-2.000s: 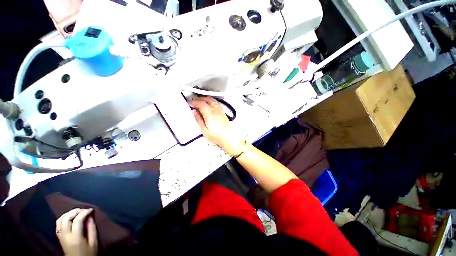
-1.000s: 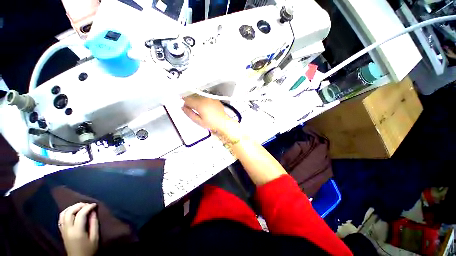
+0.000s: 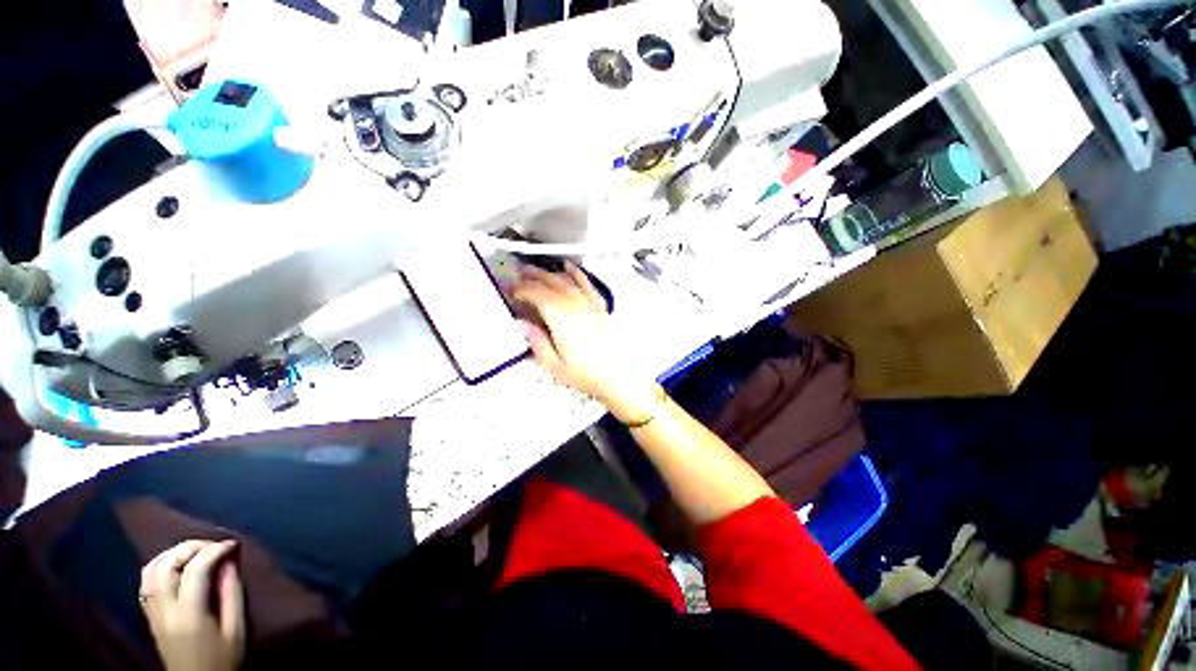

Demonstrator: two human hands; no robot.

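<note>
A phone (image 3: 462, 309) with a bright white screen and dark edge lies on the white machine bed (image 3: 380, 344) under the machine arm. My right hand (image 3: 561, 321) is at the phone's right edge, fingers spread a little over a black loop handle; whether it grips anything cannot be told. My left hand (image 3: 194, 593) rests with bent fingers on a dark brown and black garment piece (image 3: 302, 492) at the lower left. The cloth lies at the table's front edge, left of the phone. The fingertips of my left hand are partly hidden.
The white sewing machine arm (image 3: 302, 249) crosses behind the phone, with a blue cover (image 3: 243, 142) on top. A greenish bottle (image 3: 905, 199) and a cardboard box (image 3: 964, 295) are at the right. A blue bin (image 3: 853, 509) with brown cloth sits below the table.
My right hand has moved off the phone's screen to its right side, and its fingers have spread. My left hand stays on the cloth. The view has shifted slightly.
</note>
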